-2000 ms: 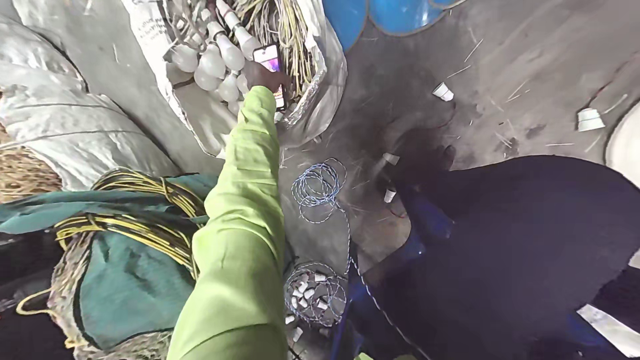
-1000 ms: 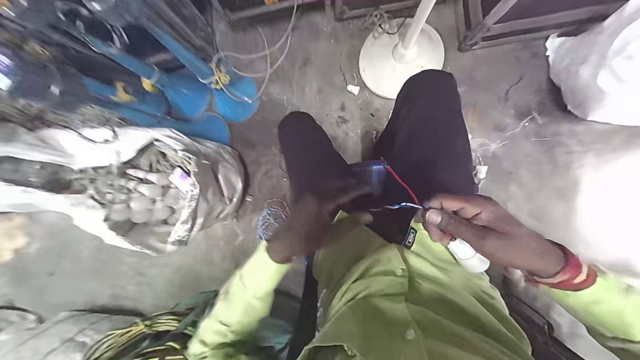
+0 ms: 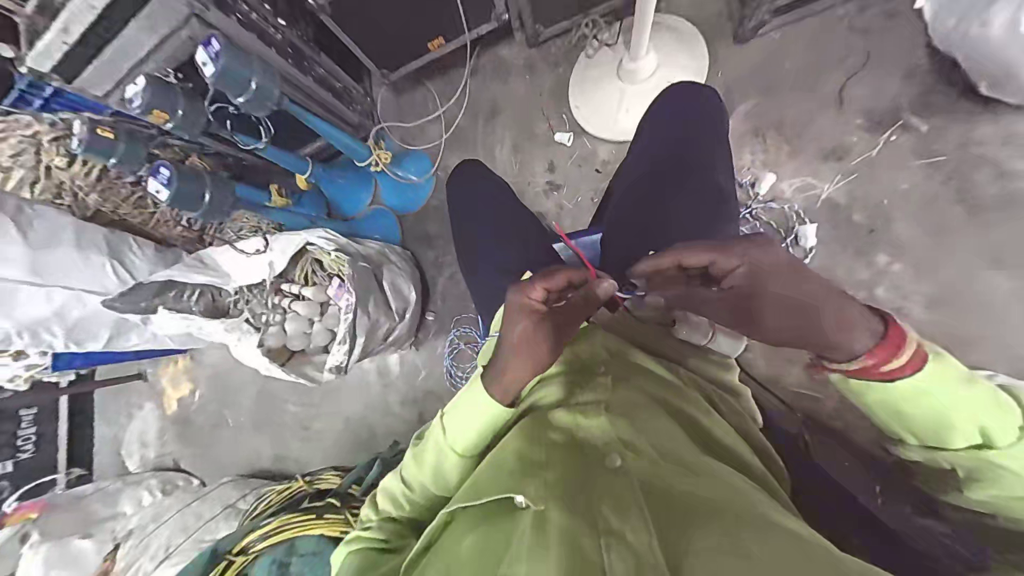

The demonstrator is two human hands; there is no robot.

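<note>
Over my lap, my left hand [image 3: 552,320] pinches a red wire [image 3: 574,246] between thumb and forefinger, one end of it rising past the fingers. Close beside it on the right, my right hand [image 3: 744,292] holds a thin blue and white wire [image 3: 630,294] at its fingertips, near the red one. Whether the wires are joined cannot be told. A white cylindrical bulb holder or similar piece [image 3: 708,334] shows under the right palm. On the floor left of my leg lies a coil of blue and white twisted wire [image 3: 464,352].
An open white sack [image 3: 384,296] with white light bulbs [image 3: 300,328] lies at left, below blue horn-shaped pieces [image 3: 408,180]. Ahead stands a round white stand base [image 3: 592,92]. More twisted wire [image 3: 780,220] with white holders lies right of my knee; yellow-black cable [image 3: 296,520] lies lower left.
My left hand, reaching to the phone at the sack two seconds ago, is back over my lap and now pinches the red wire. The view has swung to my lap.
</note>
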